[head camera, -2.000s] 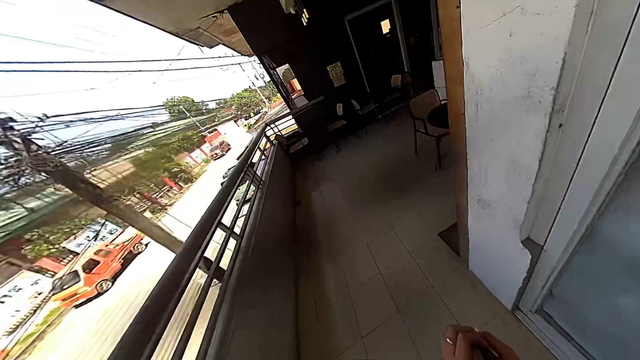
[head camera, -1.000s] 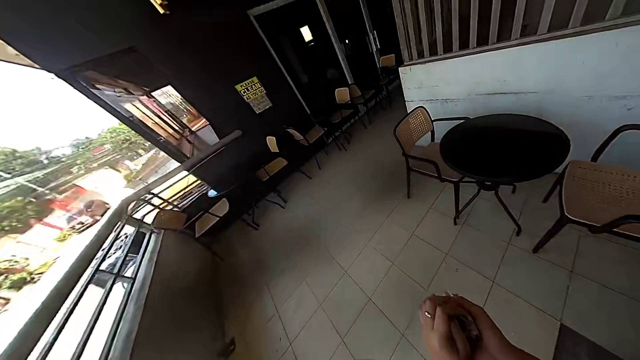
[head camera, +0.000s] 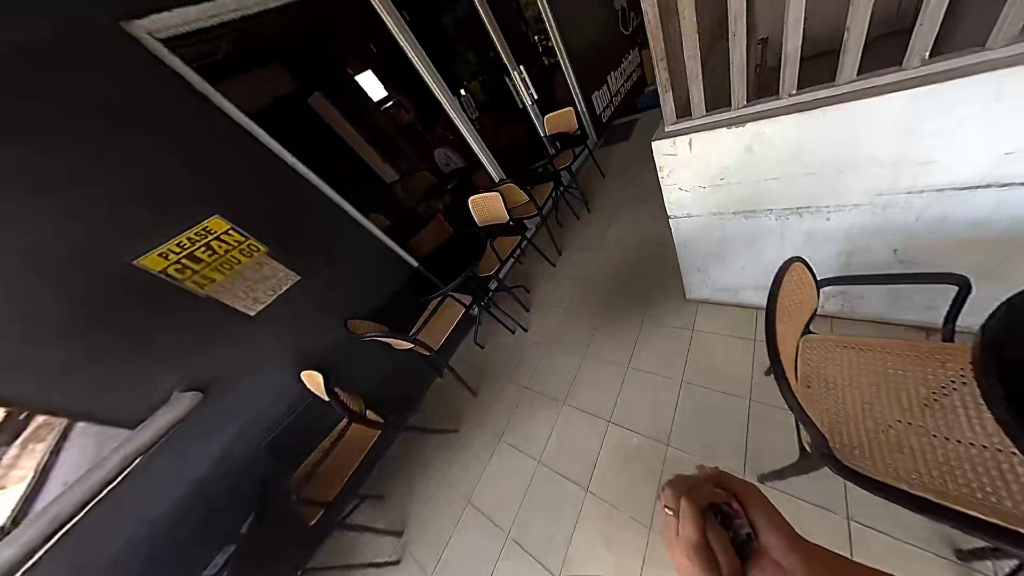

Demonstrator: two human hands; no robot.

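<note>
At the bottom right, my left hand (head camera: pixel 690 524) and my right hand (head camera: pixel 764 516) are close together, fingers curled. A ring shows on a finger at the left side. Between the hands is a small dark, partly shiny object (head camera: pixel 734 528), too covered to name. My right hand is closed around it; how far my left hand grips it cannot be told. The nearest thing is a black-framed armchair with a woven rattan seat (head camera: pixel 896 400), to the right of the hands and not touched by them.
A round black table (head camera: pixel 1004 360) is cut off at the right edge. Several rattan chairs (head camera: pixel 488 210) line the dark wall and glass doors. A yellow sign (head camera: pixel 204 252) hangs there. A low white wall (head camera: pixel 840 200) carries wooden slats. A railing (head camera: pixel 96 480) is lower left; floor tiles (head camera: pixel 592 456) run between.
The view has swung right and moved along from the balcony railing towards the chairs and glass doors. My hands stay together at the lower right, with more of them in view than two seconds ago.
</note>
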